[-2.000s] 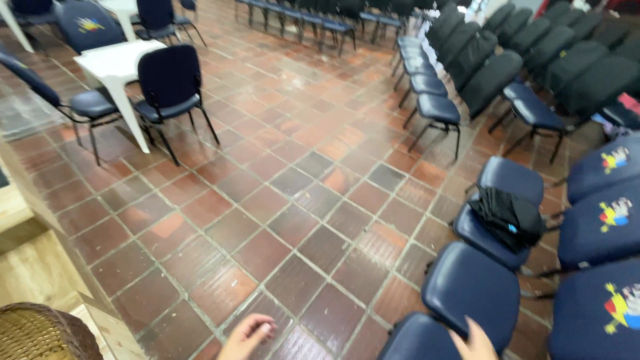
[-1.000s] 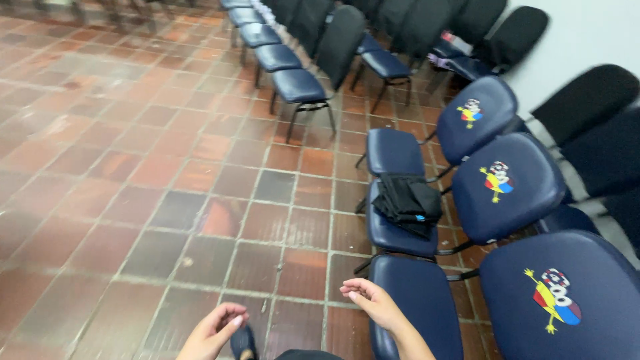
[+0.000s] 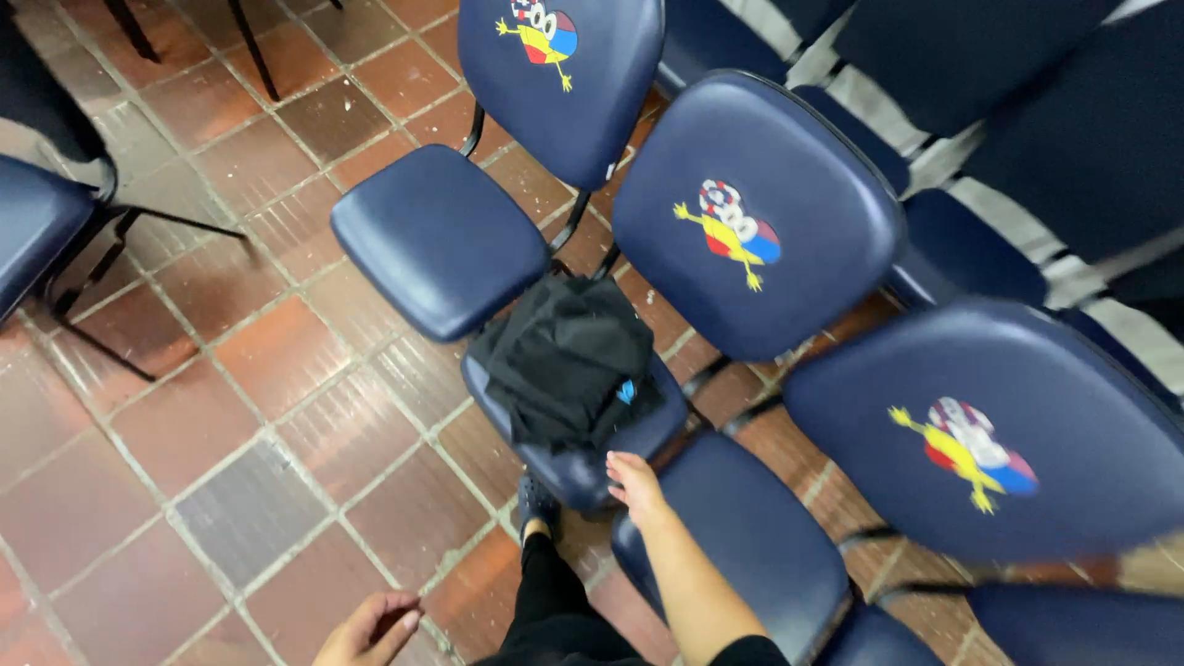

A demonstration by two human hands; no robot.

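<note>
A folded black cloth garment [image 3: 573,361] with a small blue mark lies on the seat of a navy padded chair [image 3: 578,481]. Just below the garment, over the edge between two seats, is my right hand [image 3: 634,483]; it holds nothing and its fingers are slightly curled apart. My left hand [image 3: 375,629] hangs over the tiled floor at the bottom, left of my leg, with loosely bent fingers and nothing visible in it.
Navy chairs with cartoon figures on their backrests [image 3: 758,217] stand in a row on the right, dark chairs [image 3: 1091,139] behind them. Another chair [image 3: 46,222] is at the left edge. My shoe [image 3: 538,507] is beside the garment's chair, on reddish tiles [image 3: 277,342].
The view has swung right and down to the chairs. The black garment, still on its seat, is now close, and my right hand is beside it.
</note>
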